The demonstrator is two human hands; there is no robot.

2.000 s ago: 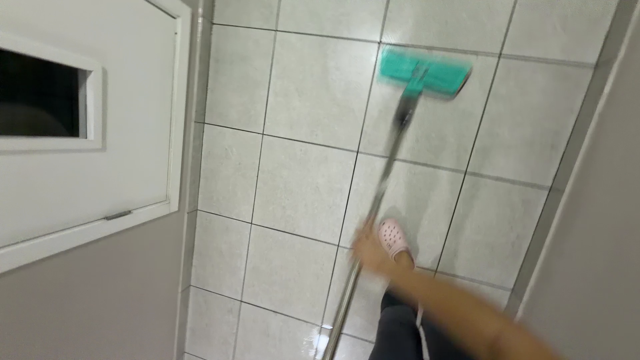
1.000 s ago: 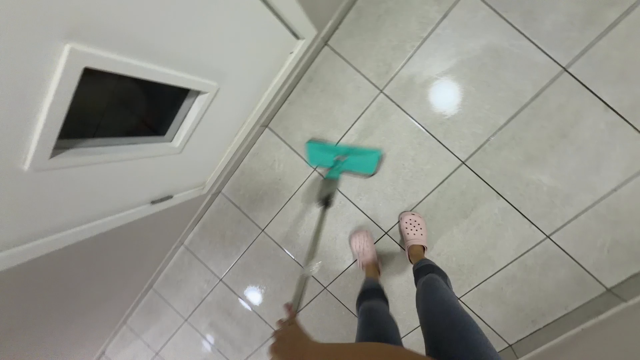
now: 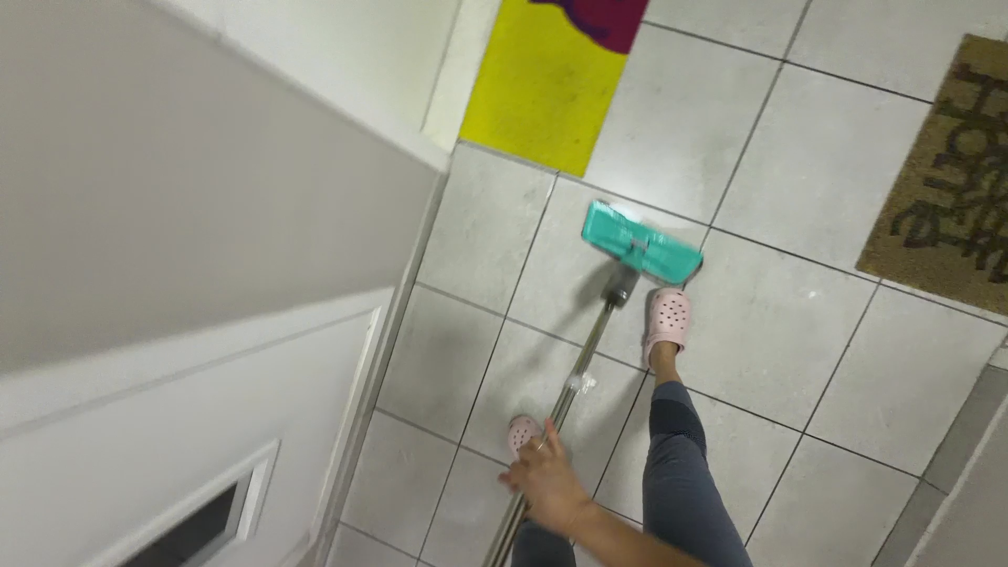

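Note:
A flat mop head with a teal plate [image 3: 642,242] lies on the grey floor tiles near the centre. From its dark joint [image 3: 620,285], the metal mop handle [image 3: 584,358] slopes down to the lower left and leaves the view at the bottom edge. My right hand [image 3: 545,482] is around the lower part of this handle, its grip loose and some fingers spread. My left hand is out of view.
My feet wear pink clogs [image 3: 669,319], one close below the mop head. A yellow and purple panel or mat [image 3: 543,87] lies beyond it. A brown doormat bearing writing [image 3: 898,228] is at the right. A grey wall [image 3: 236,181] and a white door [image 3: 260,394] border the left.
The view has shifted a lot; the yellow piece and the doormat have come into view. The mop head is now close in front of one clog, where a second ago it was farther off.

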